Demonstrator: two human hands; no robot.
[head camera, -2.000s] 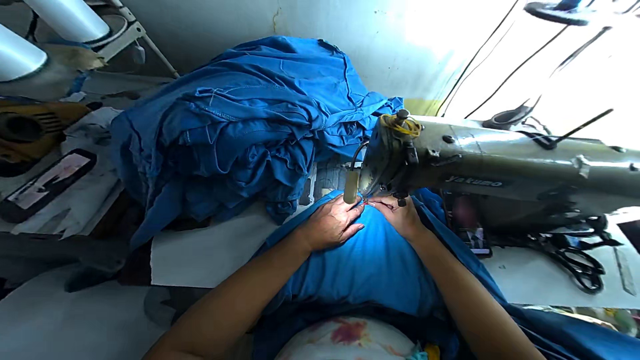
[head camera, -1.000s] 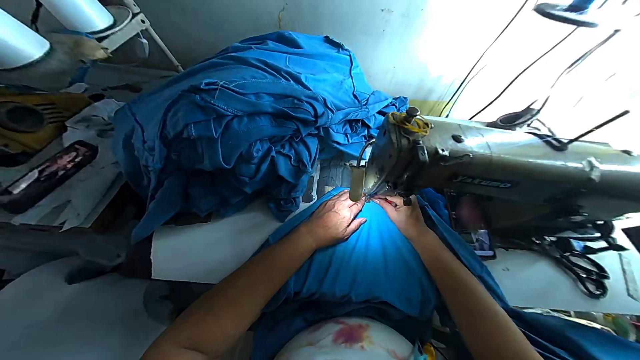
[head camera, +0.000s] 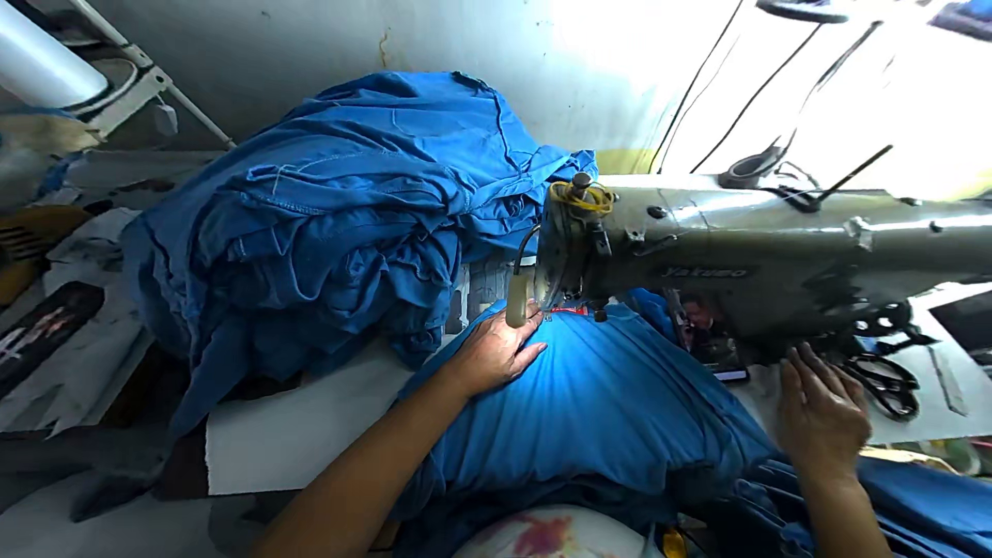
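Observation:
My left hand (head camera: 500, 349) rests on blue fabric (head camera: 581, 395) just beside the needle area of a Yakumo sewing machine (head camera: 759, 248), its fingertips by the pale guard at the machine head. A small red piece (head camera: 570, 311) shows on the fabric under the head. Over on the right, my right hand (head camera: 825, 411) is off that fabric, palm down with fingers stretched toward the underside of the machine arm. Black-handled scissors (head camera: 883, 384) lie just right of it. Whether its hidden fingertips touch anything, I cannot tell.
A large heap of blue garments (head camera: 349, 201) lies behind and left of the machine. A phone-like object (head camera: 46, 333) is at the far left. White thread cones (head camera: 46, 58) stand at the upper left. Cables (head camera: 759, 101) hang by the wall. More blue cloth (head camera: 922, 504) is at lower right.
My right hand has left the fabric beside the needle and moved right, near the scissors. My left hand stays on the fabric by the machine head.

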